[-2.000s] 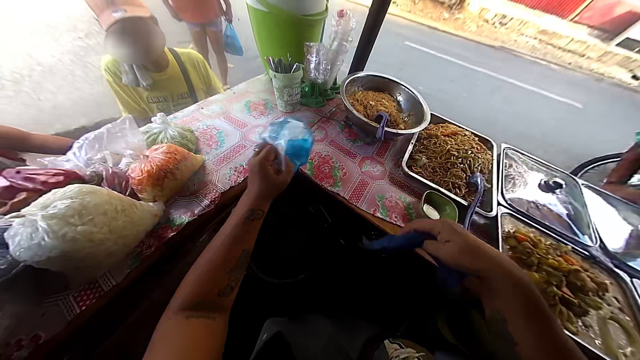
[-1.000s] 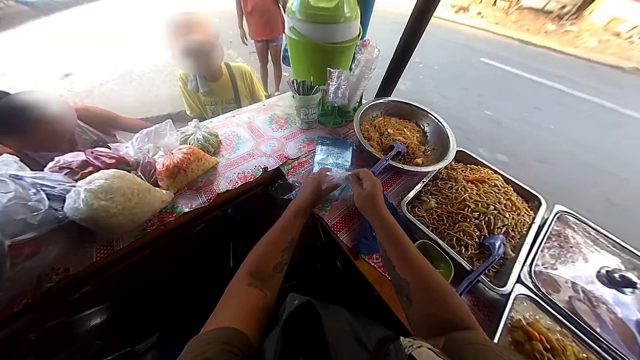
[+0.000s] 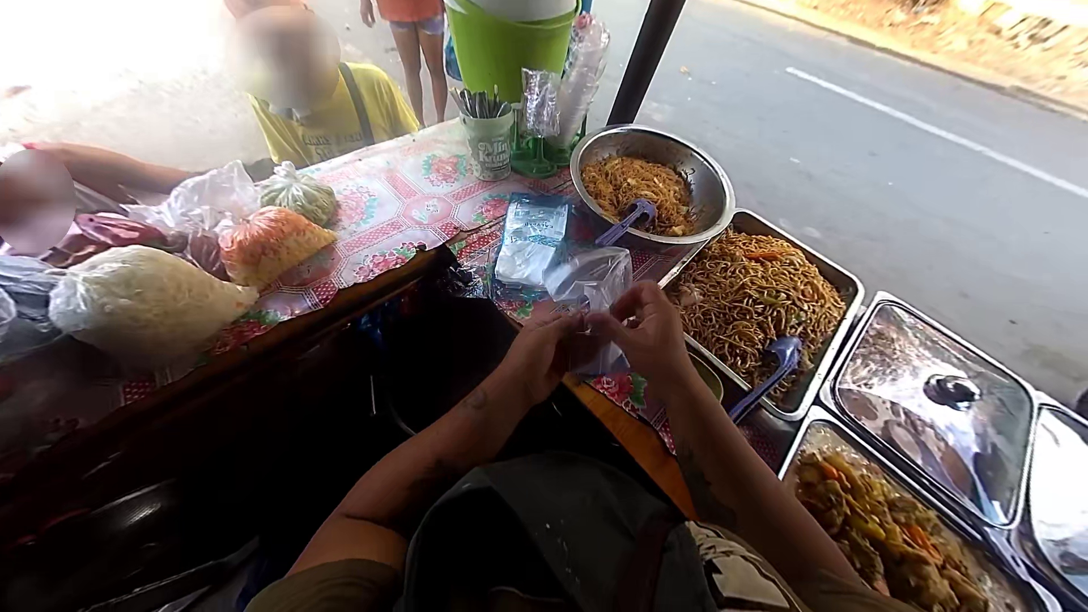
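Between both hands I hold a clear plastic bag (image 3: 602, 274) by its edges. My left hand (image 3: 544, 353) pinches it from the left, and my right hand (image 3: 644, 327) grips it from the right, fingertips close together. Just beyond them a pack of plastic bags (image 3: 534, 240) lies flat on the flowered tablecloth (image 3: 425, 208). Behind and to the right is a steel bowl (image 3: 721, 183) of thin noodles with a purple serving utensil (image 3: 627, 223). Right of my hands, a metal tray (image 3: 837, 340) holds brown noodles and a blue-purple spoon (image 3: 778, 361). A green bowl (image 3: 710, 374) is partly hidden by my right arm.
Filled plastic bags (image 3: 144, 297) line the left side. A cup of utensils (image 3: 489, 136), wrapped plastic cups (image 3: 578, 85) and a green container (image 3: 510, 51) stand at the back. A lidded tray (image 3: 935, 408) and a food tray (image 3: 884, 527) lie right. People stand across the table.
Two seconds ago my right hand was apart at the right, near a blue item, and my left held a blue-and-clear pack. Both hands are now together on a clear bag; the pack lies on the table.
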